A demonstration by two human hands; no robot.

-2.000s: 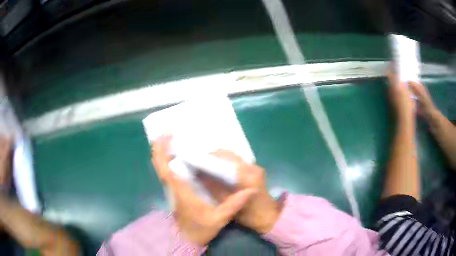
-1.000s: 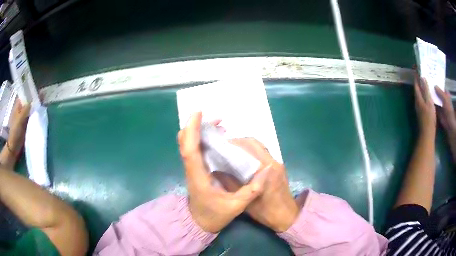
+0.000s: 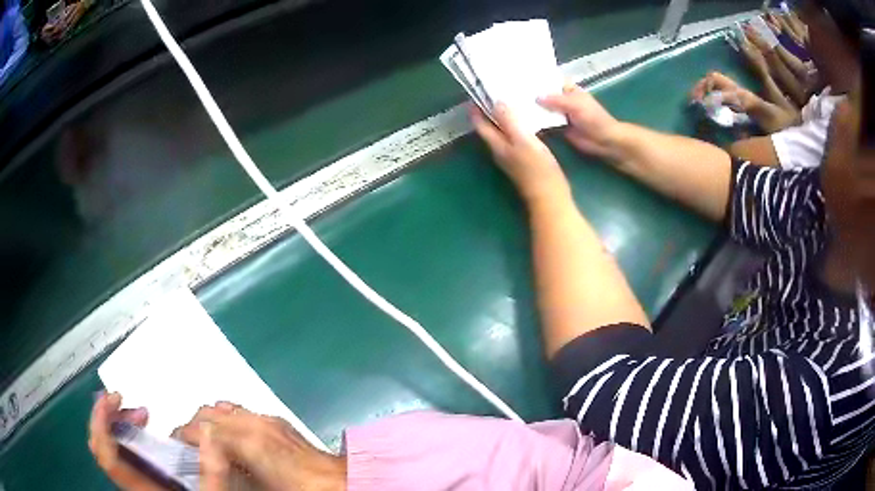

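Observation:
A leaflet bundle (image 3: 158, 453) with grey-white layered edges is at the lower left, between my hands. My left hand (image 3: 113, 443) is at the far left with its fingers around the bundle's outer end, cut off by the bottom edge. My right hand (image 3: 259, 446) is over the bundle's right end, fingers on it. A large white sheet (image 3: 192, 360) lies flat on the green bench beyond and partly under my hands, reaching the white edge strip. The lower part of the bundle is out of the picture.
A person in a striped shirt (image 3: 710, 403) sits at right, holding fanned white leaflets (image 3: 513, 72) over the white edge strip (image 3: 355, 175). A white cord (image 3: 369, 292) crosses belt and green bench (image 3: 432, 240). More workers' hands (image 3: 734, 96) show at upper right.
The view has swung right, so my hands and the white sheet now appear at the lower left. The right neighbour's leaflets are now fanned. The left neighbour is out of view.

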